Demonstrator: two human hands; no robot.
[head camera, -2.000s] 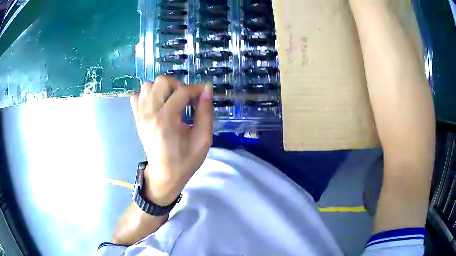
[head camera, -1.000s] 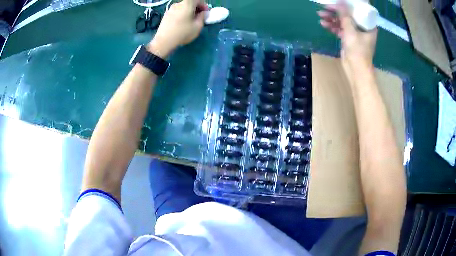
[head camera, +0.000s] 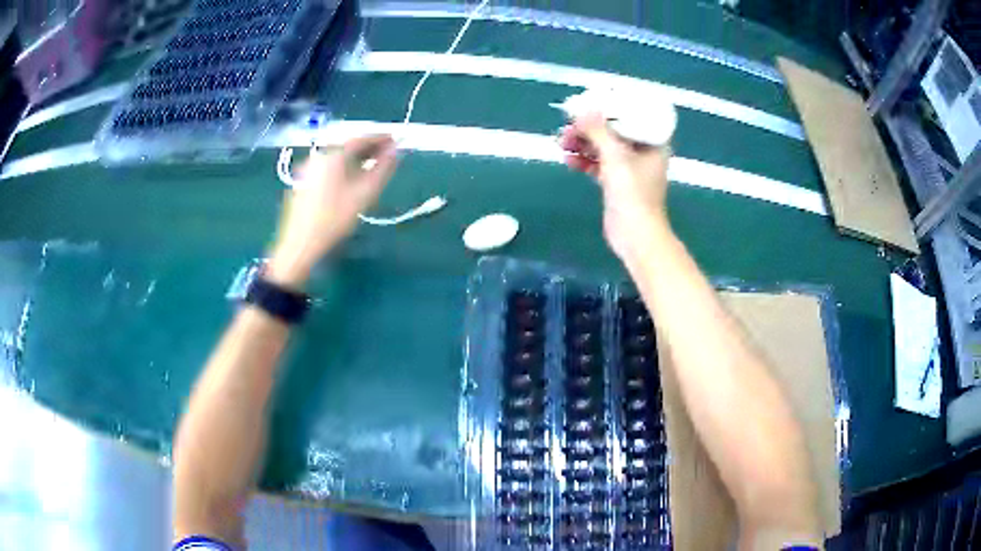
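Observation:
My right hand (head camera: 622, 178) is closed around a white bottle (head camera: 645, 113), tilted with its thin nozzle to the left, above the green mat. My left hand (head camera: 331, 199) is blurred, its fingertips pinched on a small pale piece (head camera: 369, 165); the piece is too small to name surely. A clear plastic tray (head camera: 481, 366) lies in front of me with columns of black round parts (head camera: 582, 398) in it. A tan cardboard sheet (head camera: 780, 355) covers its right side, partly hidden under my right forearm. The tray's near end is cut off by the frame edge.
A white oval object (head camera: 491, 231) lies behind the tray. A white cable (head camera: 414, 213) runs by my left hand. Another filled tray (head camera: 204, 86) stands at back left. White tape strips (head camera: 484, 140) cross the green mat. Cardboard (head camera: 850, 161) and a paper sheet (head camera: 914, 344) lie at right.
The view has shifted forward, so the tray sits lower and more of the bench shows. My left hand has moved away from the white oval object to its left. The bottle stays in my right hand.

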